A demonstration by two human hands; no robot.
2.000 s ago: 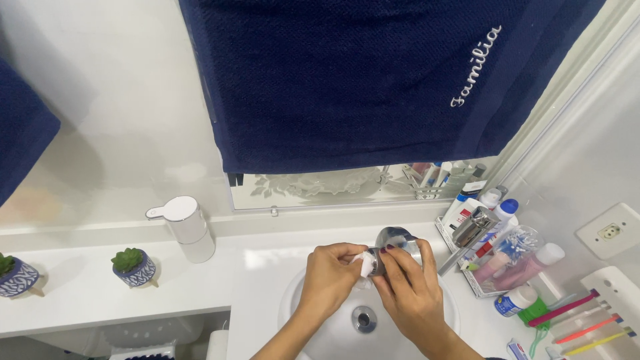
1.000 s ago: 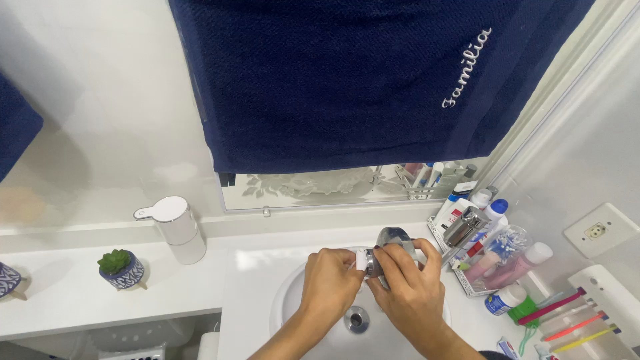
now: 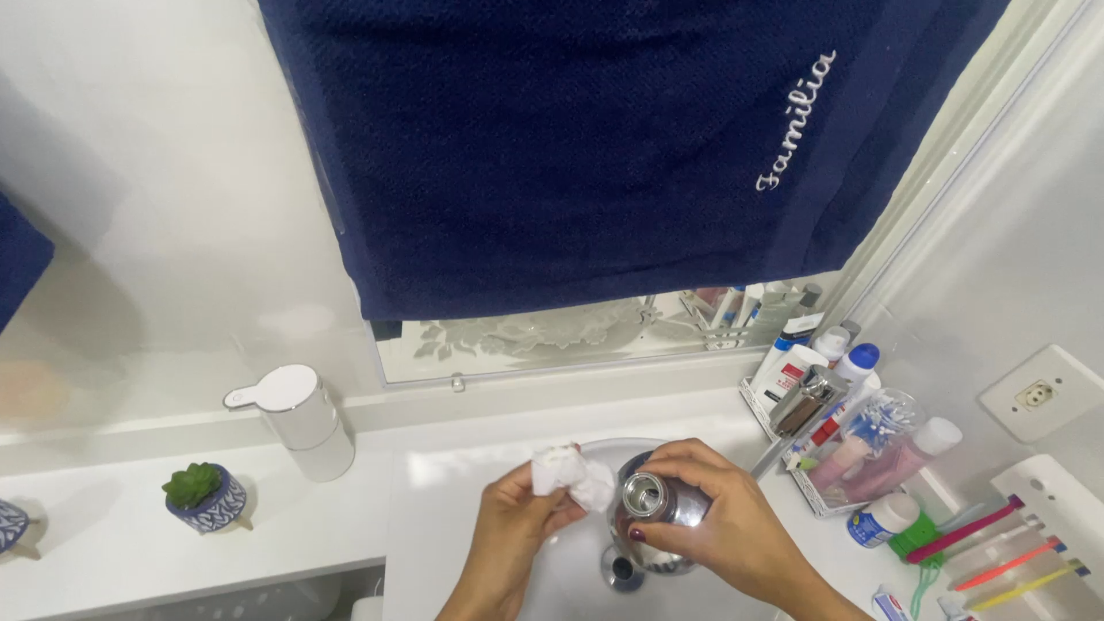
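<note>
My left hand [image 3: 522, 526] pinches a crumpled white tissue or cloth [image 3: 573, 476] between thumb and fingers, just left of a metal bottle-like container. My right hand [image 3: 720, 517] grips this shiny container [image 3: 681, 504], whose round, uncapped mouth faces up toward me. The tissue and the container's mouth are apart. Both are held over the white washbasin [image 3: 561, 578], above its metal drain [image 3: 623, 569]. Behind the container shows a round dark-and-silver rim, largely hidden by my right hand and the container.
A chrome faucet [image 3: 811, 401] stands right of the basin, by wire trays [image 3: 828, 504] of toiletries. Toothbrushes [image 3: 966, 530] hang at the right wall. To the left are a white soap dispenser [image 3: 306, 423] and a small potted succulent [image 3: 207, 498]. A navy towel [image 3: 604, 155] hangs above.
My left hand and the white tissue have moved left, away from the container's mouth. The container is now tilted so that its opening shows.
</note>
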